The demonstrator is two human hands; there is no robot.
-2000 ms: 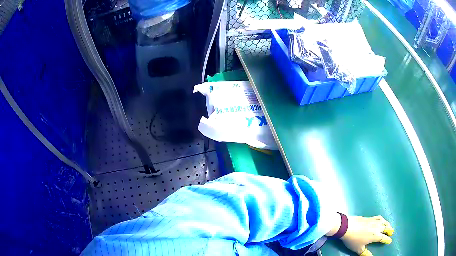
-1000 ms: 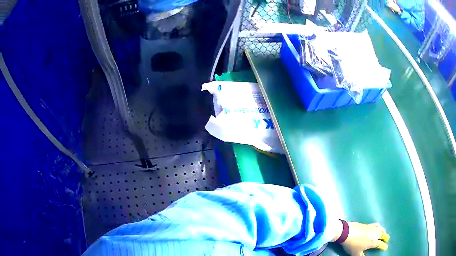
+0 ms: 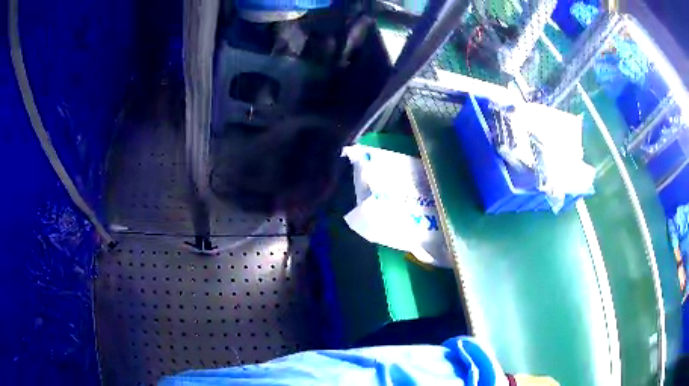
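Observation:
My left arm in a light blue sleeve reaches right along the bottom edge. A dark red wrist strap shows at the cuff. Only a sliver of my left hand shows over the green bench; its fingers are cut off, so its grip is hidden. My right hand is out of the picture. Beyond my arm, a blue bin stands on the bench, with crinkled clear bags and white sheets heaped in it.
A white printed bag lies beside the bench's left edge. Grey hoses run down to a perforated metal floor. A blue panel is at far left. Wire mesh stands behind the bench. A blue-clad part of a person shows at the right rim.
The view has turned and tilted, so the bin and white bag sit lower and farther right. My left hand, earlier seen resting on the bench with yellow fingertips, is now mostly below the frame.

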